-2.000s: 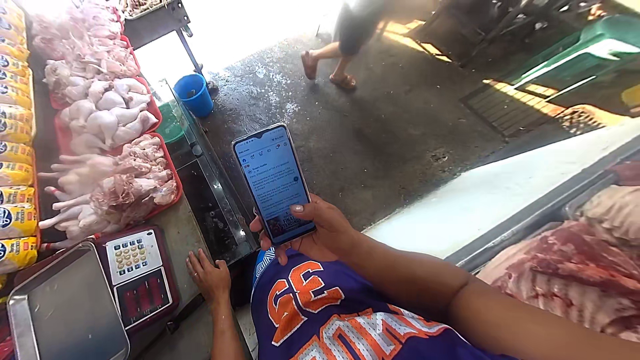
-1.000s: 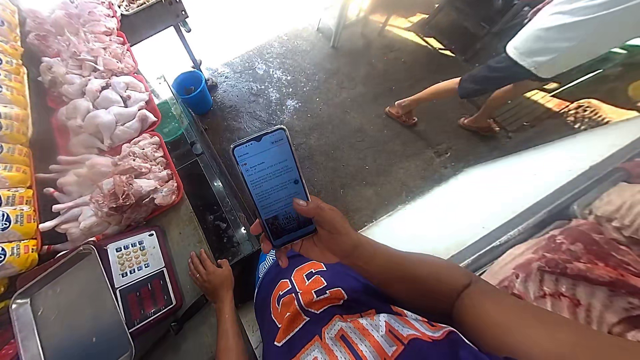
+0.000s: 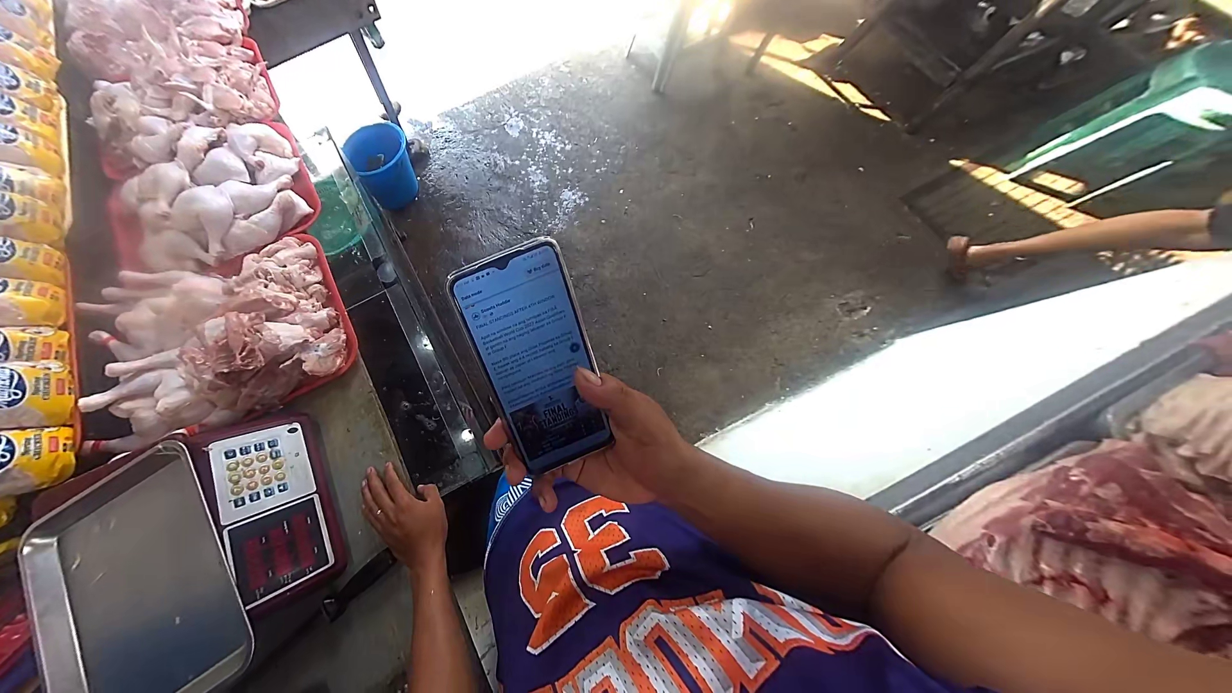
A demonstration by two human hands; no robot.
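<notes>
My right hand (image 3: pixel 626 433) holds a smartphone (image 3: pixel 529 356) upright in a clear-edged case, its thumb over the right edge of the lit screen, which bears text and a picture. My left hand (image 3: pixel 406 512) rests on the edge of the counter (image 3: pixel 361 433), fingers apart, holding nothing. Beside it, on the left, stands a digital weighing scale (image 3: pixel 332 539) with a keypad and a metal pan (image 3: pixel 135 577). Raw chicken pieces (image 3: pixel 231 192) lie in red trays behind the scale.
Yellow-wrapped packs (image 3: pixel 34 385) line the far left. A blue bucket (image 3: pixel 382 164) stands beyond the counter. Raw meat (image 3: pixel 1107 539) lies at the lower right, beside a white surface (image 3: pixel 866 404). A passing person's leg (image 3: pixel 1088 236) shows at the right edge, near a green plastic chair (image 3: pixel 1136 115).
The passer-by has moved right across the floor, with only a leg in view now. Both my hands stay in place. The text on the phone screen has shifted.
</notes>
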